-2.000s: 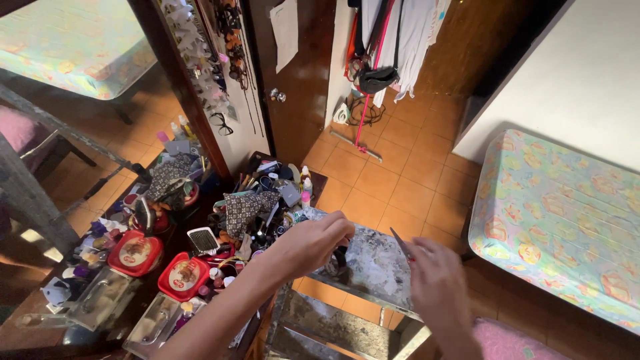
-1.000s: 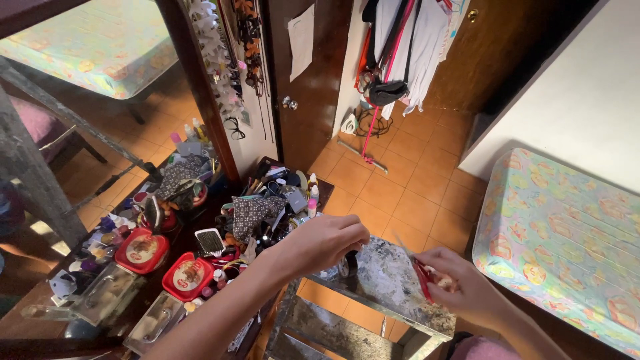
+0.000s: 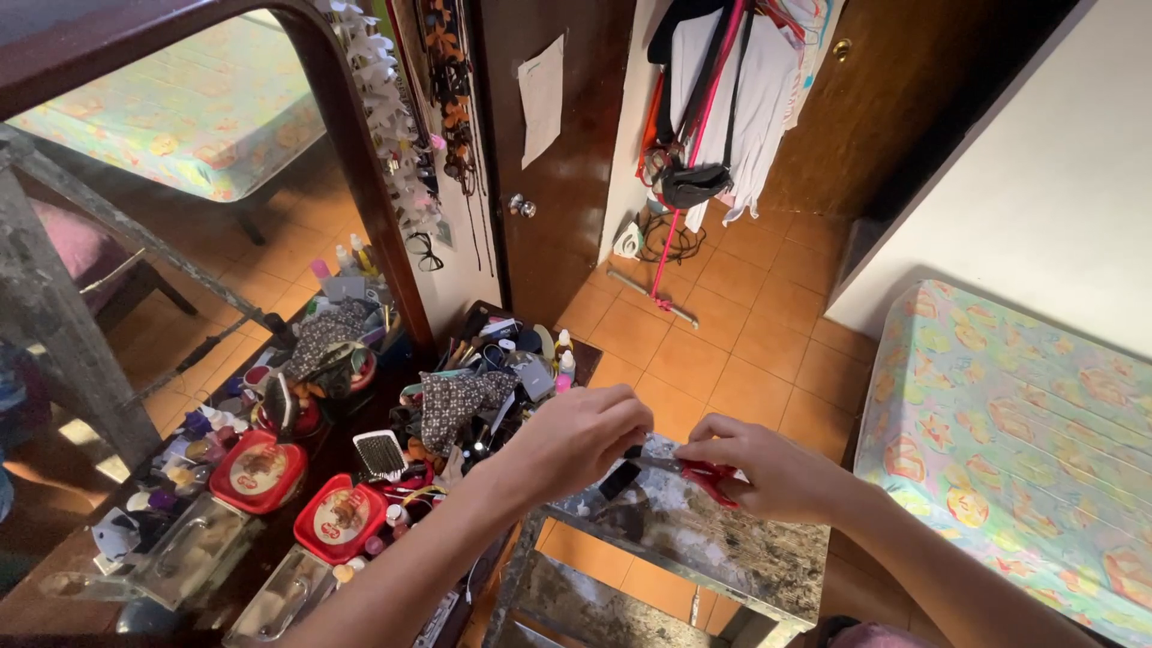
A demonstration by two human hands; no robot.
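Note:
Over the paint-stained top of a stepladder (image 3: pixel 720 540), my right hand (image 3: pixel 765 468) holds red-handled scissors (image 3: pixel 706 479), their blades pointing left. My left hand (image 3: pixel 585 441) is closed with its fingertips down on a small black item (image 3: pixel 619 479), perhaps tape; its exact kind is unclear. The scissor tips are beside that black item, close under the left fingertips. Whether the blades touch it cannot be told.
A dresser at left bears red-lidded tubs (image 3: pixel 340 519), a hairbrush (image 3: pixel 380 454), a patterned cloth (image 3: pixel 459 405) and bottles, before a large mirror. A mattress (image 3: pixel 1017 450) lies at right. Clothes (image 3: pixel 747 117) and a pink-handled squeegee (image 3: pixel 666 261) are farther off.
The right hand with the scissors has moved left, close to the left hand. The blades, apart from the left hand earlier, are now at the black item.

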